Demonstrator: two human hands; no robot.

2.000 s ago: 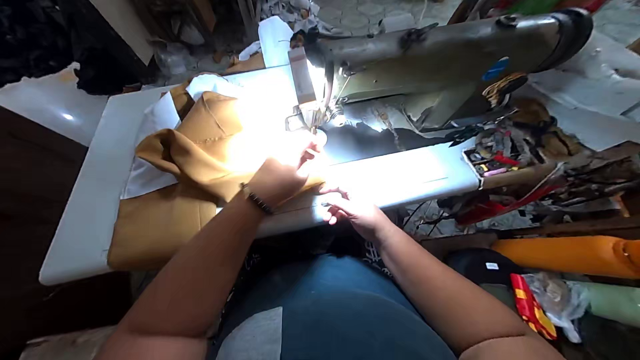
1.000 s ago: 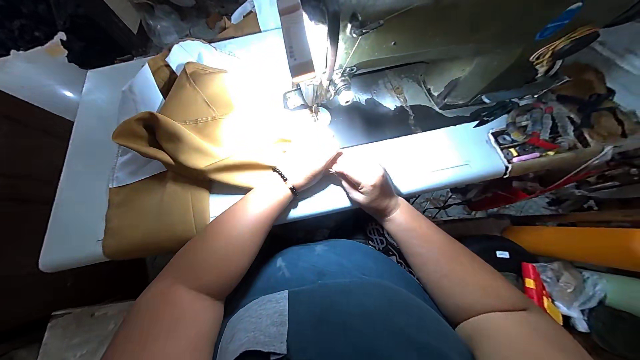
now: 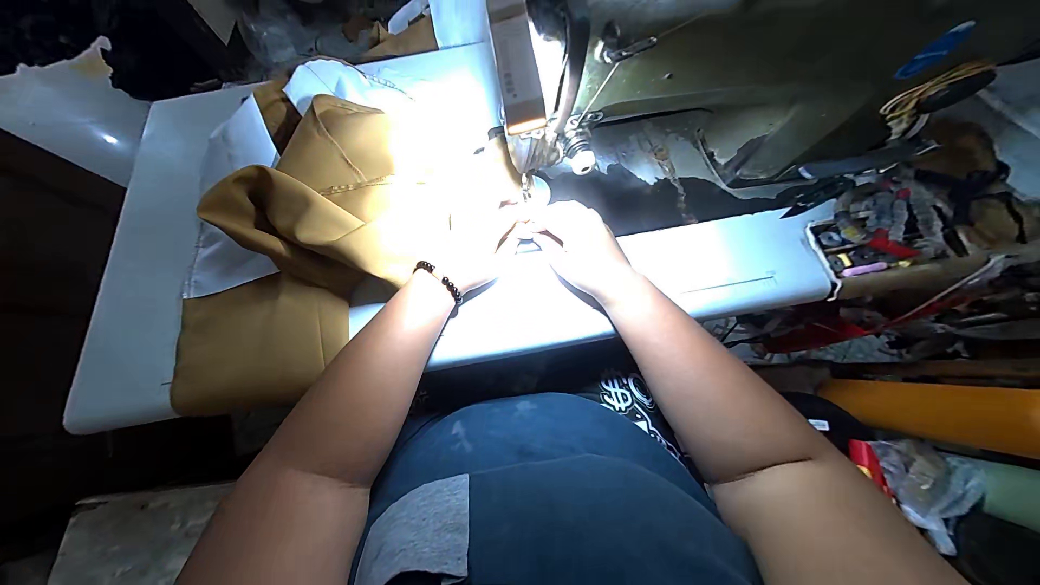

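Observation:
Mustard-brown fabric [image 3: 268,341] with white lining [image 3: 231,227] lies bunched on the sewing table, left of the needle area. My left hand [image 3: 487,244], below a dark bead bracelet [image 3: 439,280], reaches in beside the presser foot [image 3: 528,191] of the industrial sewing machine [image 3: 682,73]. My right hand [image 3: 581,248] is just right of it, its fingertips near the left ones, in front of the foot. Strong lamp light washes out the fingers and the cloth under them, so what either hand holds cannot be made out.
The white tabletop [image 3: 106,357] runs across the view. At its right end an open box [image 3: 825,260] holds scissors, tools and small items. Wound thread [image 3: 934,93] hangs by the machine. An orange roll [image 3: 934,414] and a clear plastic bag [image 3: 926,479] lie lower right.
Both hands have moved up to the presser foot and closer together; two seconds ago my right hand was near the table's front edge. The view has come nearer to the machine.

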